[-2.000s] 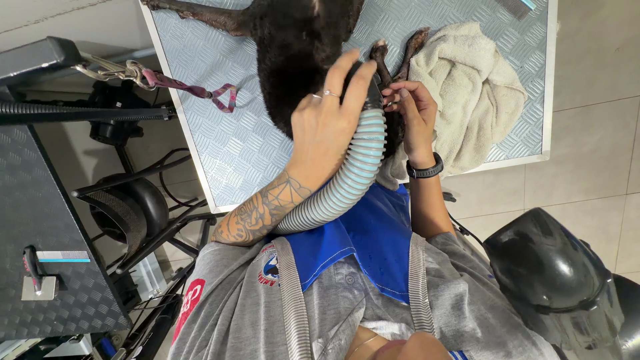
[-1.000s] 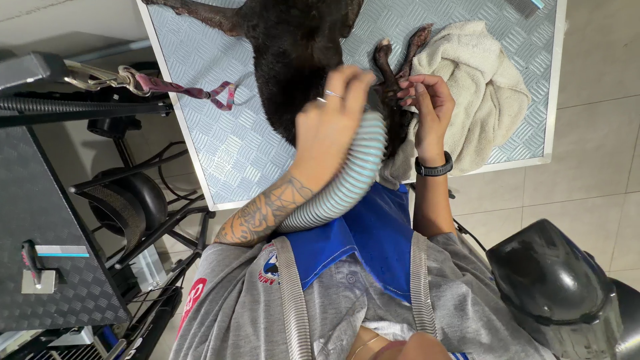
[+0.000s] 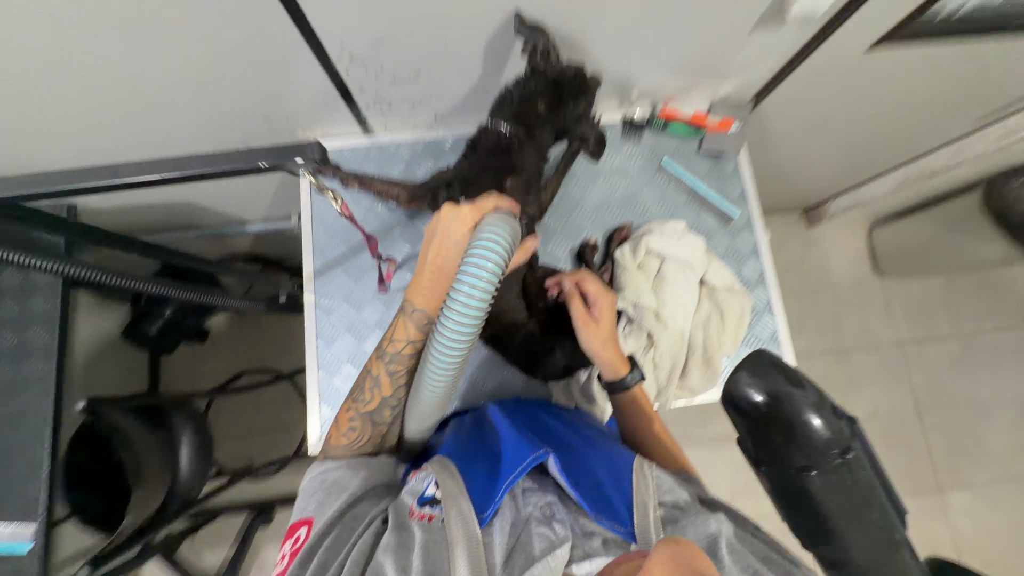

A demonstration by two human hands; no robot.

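Observation:
A black dog (image 3: 516, 156) lies across a light-blue grooming table (image 3: 344, 336), its head toward the far wall and its hind end near me. My left hand (image 3: 472, 232), on the tattooed arm, is wrapped around the end of a ribbed blue-grey dryer hose (image 3: 464, 312) over the dog's belly; the nozzle is mostly hidden. With fingers curled, my right hand (image 3: 582, 308) is at the dog's hind part, beside its rear paws. Whether it grips fur or a leg I cannot tell. A cream towel (image 3: 680, 312) lies bunched just right of that hand.
A pink leash loop (image 3: 372, 252) hangs from a clip on the black arm (image 3: 160, 170) at the left. Orange, green and grey items and a light-blue strip (image 3: 700, 188) lie at the table's far right. A black dryer housing (image 3: 808, 448) stands at the lower right.
The view has tilted up and now shows the dog's head and the far wall. My left hand, with the hose, has moved farther up the dog's body, away from my right hand.

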